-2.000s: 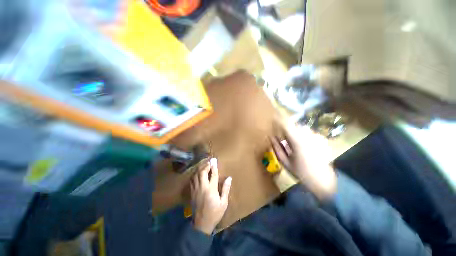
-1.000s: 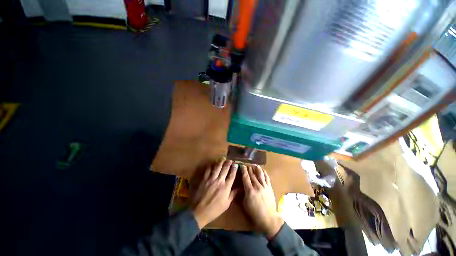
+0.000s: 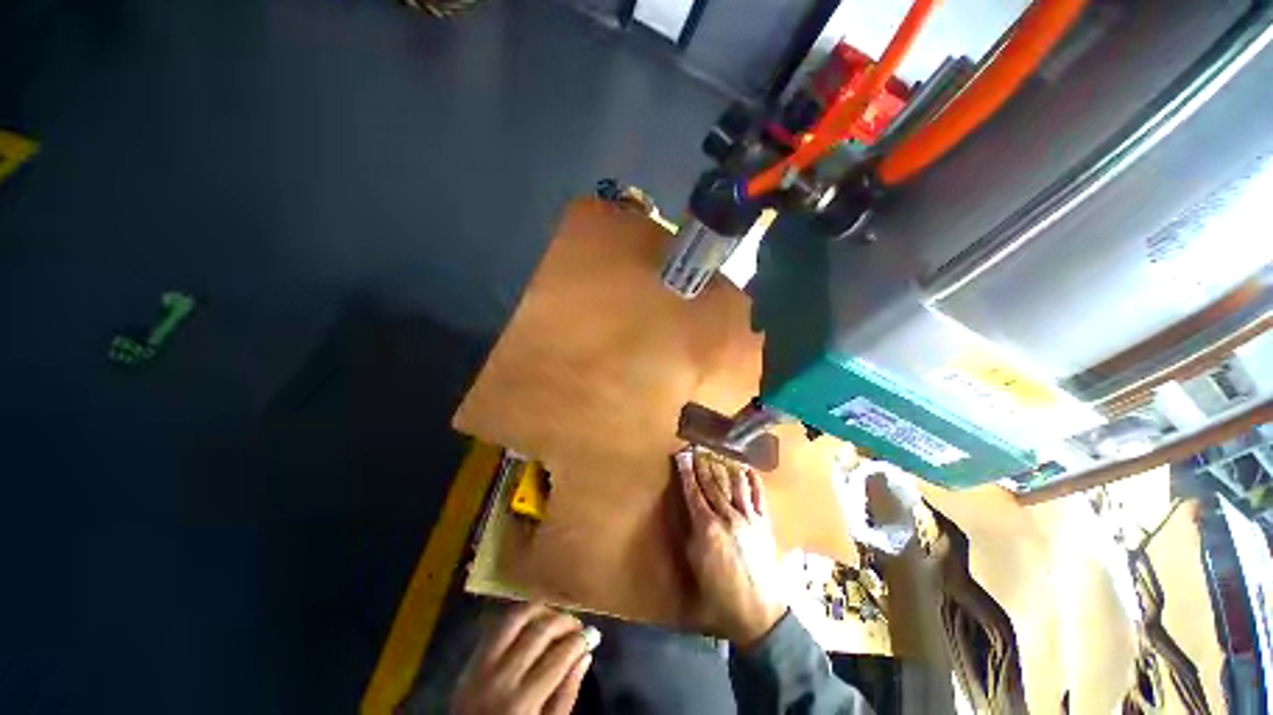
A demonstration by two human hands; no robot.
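A large brown panel point(image 3: 600, 349) lies on the bench beneath the press. The upper die point(image 3: 729, 435), a small dark metal block, is just above it. My right hand point(image 3: 733, 538) lies palm down on the panel, fingertips next to the die. Something pale is on one finger. My left hand point(image 3: 531, 664) is off the panel, in front of its near edge, with fingers curled. A small white spot shows at a fingertip; whether it is a held thing or a finger covering is unclear. The lower mould is hidden.
The press's green head point(image 3: 907, 419) and silver cylinder point(image 3: 1117, 252) fill the upper right. A yellow button box point(image 3: 529, 492) is at the bench's left corner. Loose fittings point(image 3: 845, 594), a clear plastic bag point(image 3: 888, 506) and stacked panels point(image 3: 1033, 559) are right.
My left hand has left the panel beside the die and moved down toward my lap. My right hand stays near the die. The panel now sits rotated in view as the head turned.
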